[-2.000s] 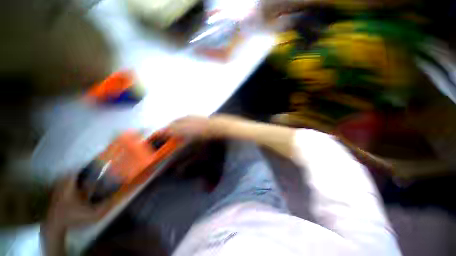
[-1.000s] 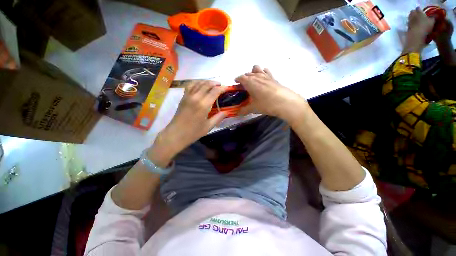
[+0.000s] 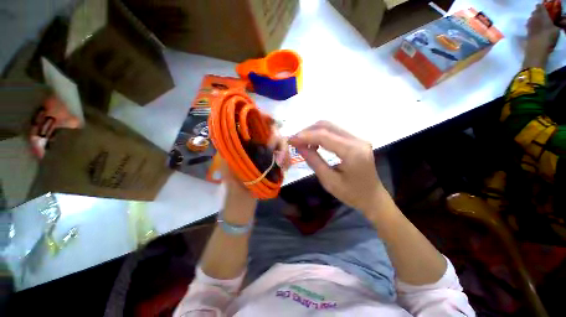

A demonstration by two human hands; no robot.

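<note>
An orange coiled cord [image 3: 236, 136] with dark lumps inside and a thin pale tie around its lower part is held up over the table's front edge. My left hand [image 3: 239, 189] grips it from behind and below; most of that hand is hidden by the coil. My right hand [image 3: 341, 162] is just right of the coil, thumb and forefinger close together near the tie; whether they pinch anything is too small to tell. An orange and black retail box [image 3: 195, 130] lies on the table behind the coil, partly covered by it.
An orange and blue tape dispenser [image 3: 277, 74] stands behind the coil. Open brown cartons [image 3: 115, 158] stand at left and at the back. Another retail box [image 3: 444, 46] lies at back right. A neighbour's hand and sleeve [image 3: 535, 111] are at far right. Clear plastic scraps [image 3: 53, 226] lie at left.
The coil has been raised and turned so its loops face left. My left hand has moved behind it. My right hand has come off the coil to its right side.
</note>
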